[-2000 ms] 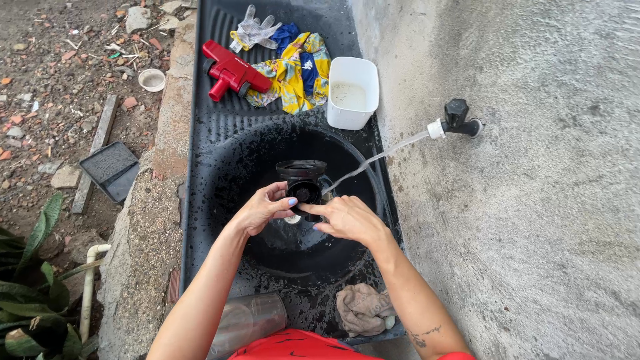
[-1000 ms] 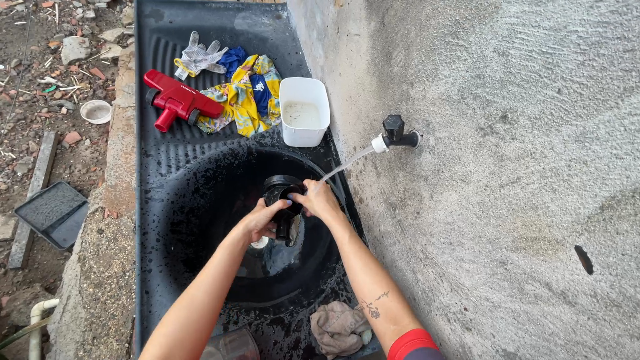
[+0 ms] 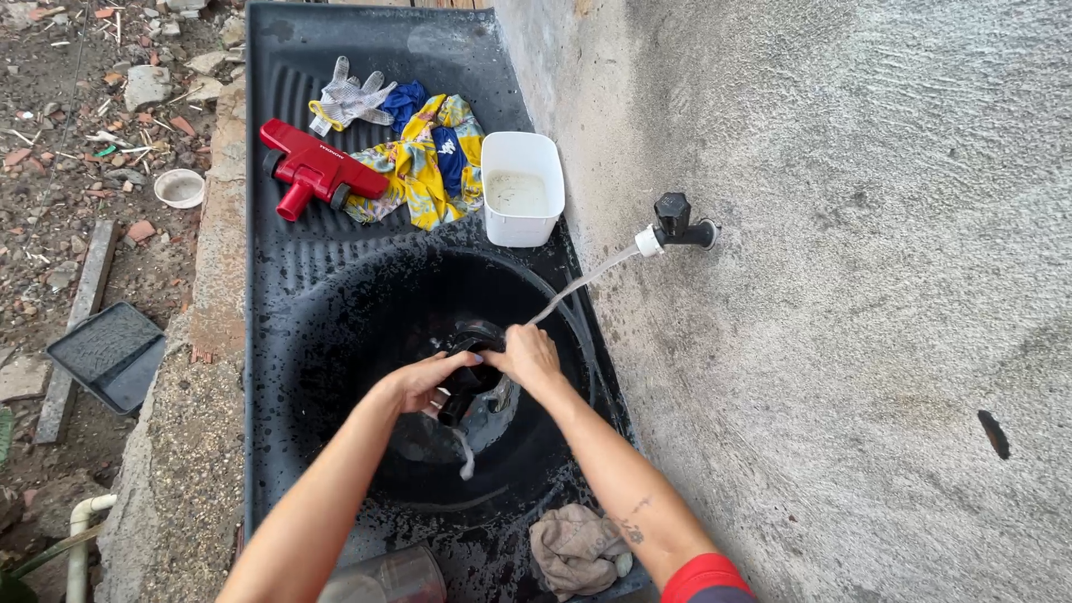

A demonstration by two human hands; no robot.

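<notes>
Over the round basin of a black plastic wash sink (image 3: 335, 469), my left hand (image 3: 429, 381) grips a black hollow plastic part (image 3: 474, 373) from the left. My right hand (image 3: 526, 356) is on the part's right side, its thumb at the opening. Water (image 3: 586, 280) runs from the black wall tap (image 3: 677, 224) down behind my right hand, and a small stream falls below the part. My fingers partly hide the part, so its exact kind is unclear.
Behind the basin lie a red vacuum floor head (image 3: 322, 169), a knit glove (image 3: 350, 96), a yellow patterned cloth (image 3: 419, 172) and a white tub (image 3: 523, 188) holding liquid. A beige rag (image 3: 574, 548) and a clear container (image 3: 389, 578) sit nearest me. A rough wall (image 3: 796, 335) rises on the right.
The black part, held upright two seconds ago with my right fingers at its front, is now tilted. My right hand has moved to its far right side, close to the water stream.
</notes>
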